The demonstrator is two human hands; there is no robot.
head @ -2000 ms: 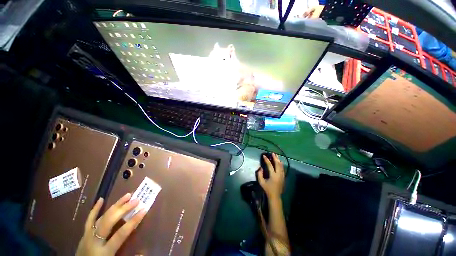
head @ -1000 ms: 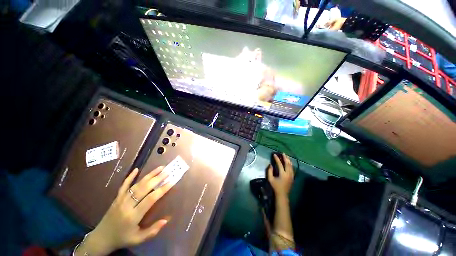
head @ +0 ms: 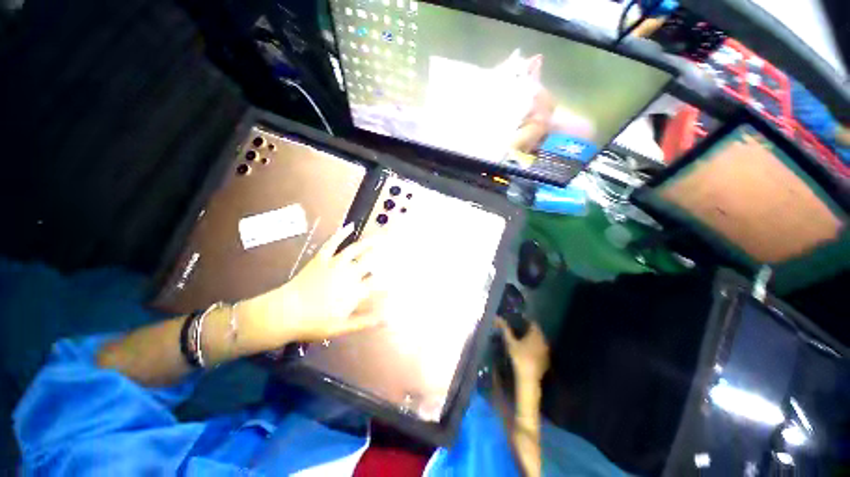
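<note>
A black two-slot foam tray (head: 511, 244) lies tilted in front of me. It holds two bronze-brown tablets, back side up. The left tablet (head: 219, 228) has a white barcode label (head: 272, 225). The right tablet (head: 429, 307) is washed out by glare, and I cannot make out its label. My left hand (head: 331, 291) lies across the inner edges of both tablets, fingers spread, holding nothing. My right hand (head: 527, 352), small and blurred, is closed at the handle of a black barcode scanner (head: 511, 303), right of the tray. The computer mouse (head: 532, 264) lies just above, untouched.
A monitor (head: 485, 84) stands behind the tray, its keyboard mostly hidden. A second monitor (head: 755, 197) stands at right. Another tray with glossy dark tablets (head: 760, 382) and a white cable plug (head: 761, 281) is at lower right. Red trays (head: 755, 79) are at the far upper right.
The view has shifted, so the tray appears farther right and higher. My right hand has left the mouse and moved to the scanner. My left hand has moved off the right tablet's label area toward the divider.
</note>
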